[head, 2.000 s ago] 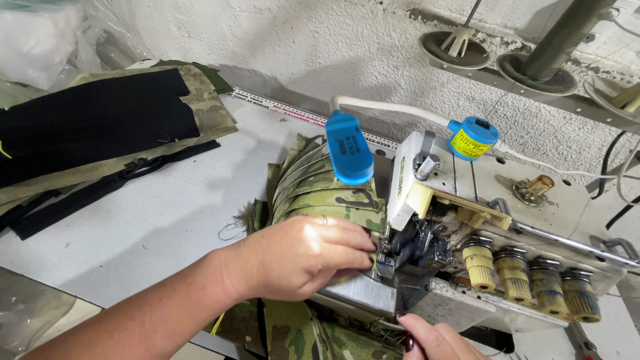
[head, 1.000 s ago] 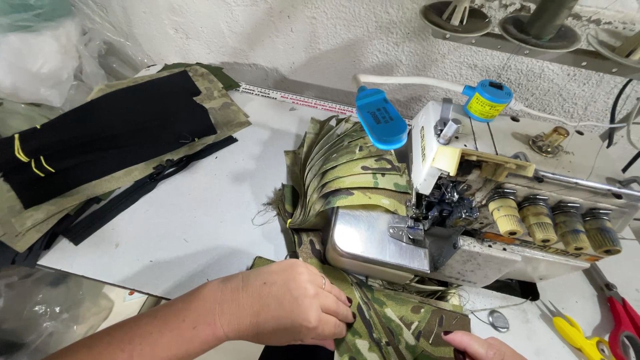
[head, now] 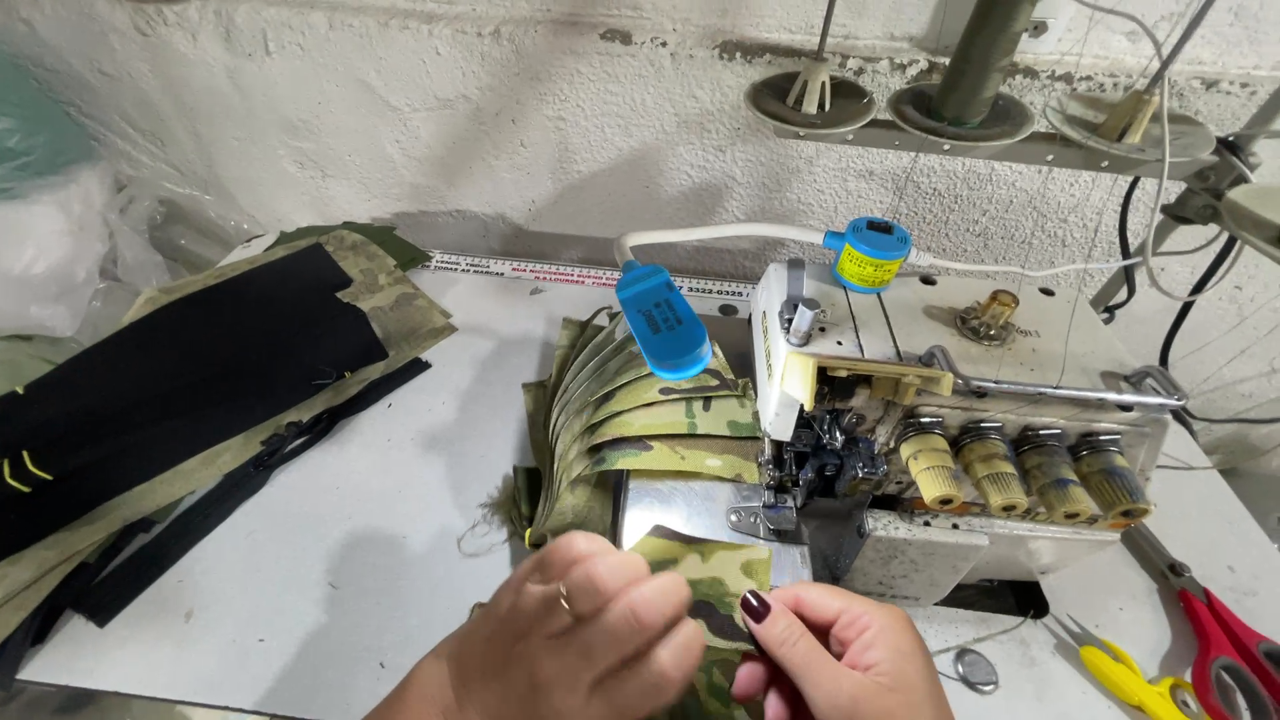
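A camouflage fabric piece [head: 715,570] lies over the front of the metal plate of an overlock sewing machine [head: 960,330]. My right hand [head: 840,650] pinches its right edge between thumb and fingers. My left hand [head: 570,635], curled and wearing a ring, is at the piece's left side; its fingertips are hidden, so its hold cannot be told. Behind the plate, a fanned row of camouflage pieces [head: 640,410] runs up to the presser foot [head: 775,510]. A blue lamp [head: 663,322] hangs above that row.
Black and camouflage fabric pieces [head: 200,370] are stacked at the left. A printed measuring tape [head: 590,275] runs along the wall side. Yellow thread snips [head: 1130,680] and red-handled scissors [head: 1220,640] lie at the lower right, near a round metal piece [head: 975,670]. Thread stands [head: 960,110] rise behind the machine.
From holding fabric lower in front of the machine, both hands have come closer together, and a camouflage piece now lies over the plate's front, which was bare one second ago.
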